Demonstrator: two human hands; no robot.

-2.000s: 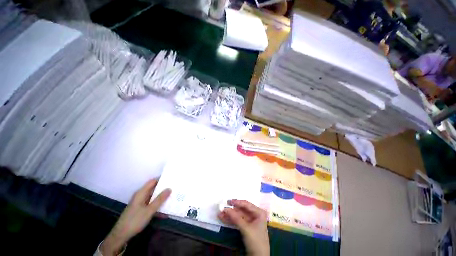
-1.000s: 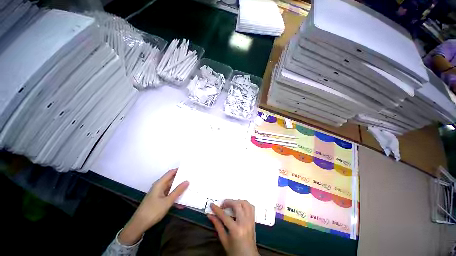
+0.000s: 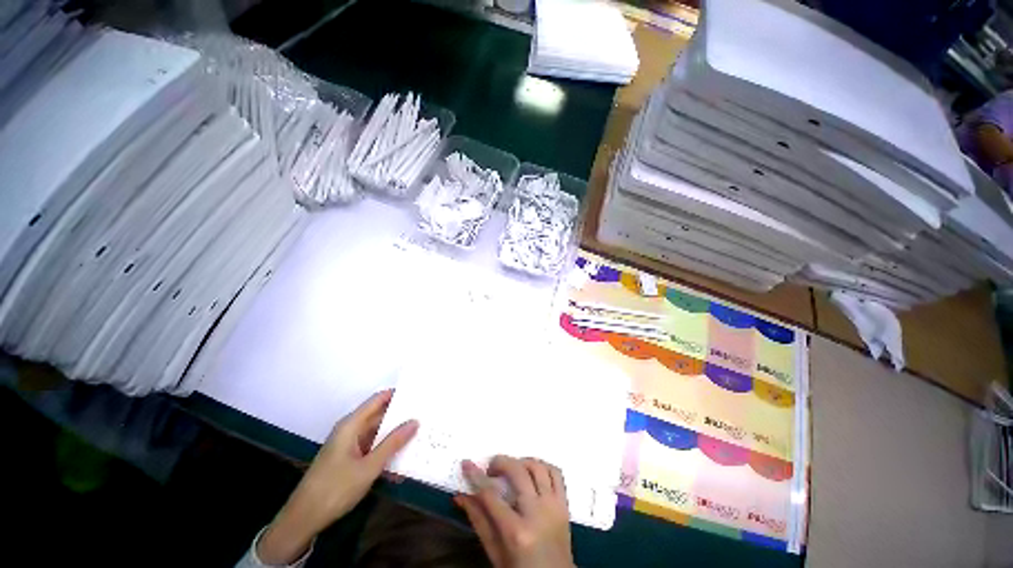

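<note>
A white panel (image 3: 522,399) with rounded corners lies flat in front of me, washed out by glare. My left hand (image 3: 353,464) grips the panel's near left edge between thumb and fingers. My right hand (image 3: 520,508) is at the near edge, right of the left hand, with fingers bent over a small whitish piece pressed at the panel. The piece is mostly hidden by the fingers. A white work sheet (image 3: 322,277) lies under and left of the panel.
A panel stack (image 3: 144,222) leans at the left; a taller stack (image 3: 766,155) stands back right. Clear boxes of small parts (image 3: 538,227) and white strips (image 3: 394,144) stand behind the panel. A coloured sheet (image 3: 711,427) lies to the right. A person's arm (image 3: 992,142) shows far right.
The view has shifted. My right hand has moved to the panel's near edge, and the dark mark seen there two seconds ago no longer shows. My left hand still holds the left edge.
</note>
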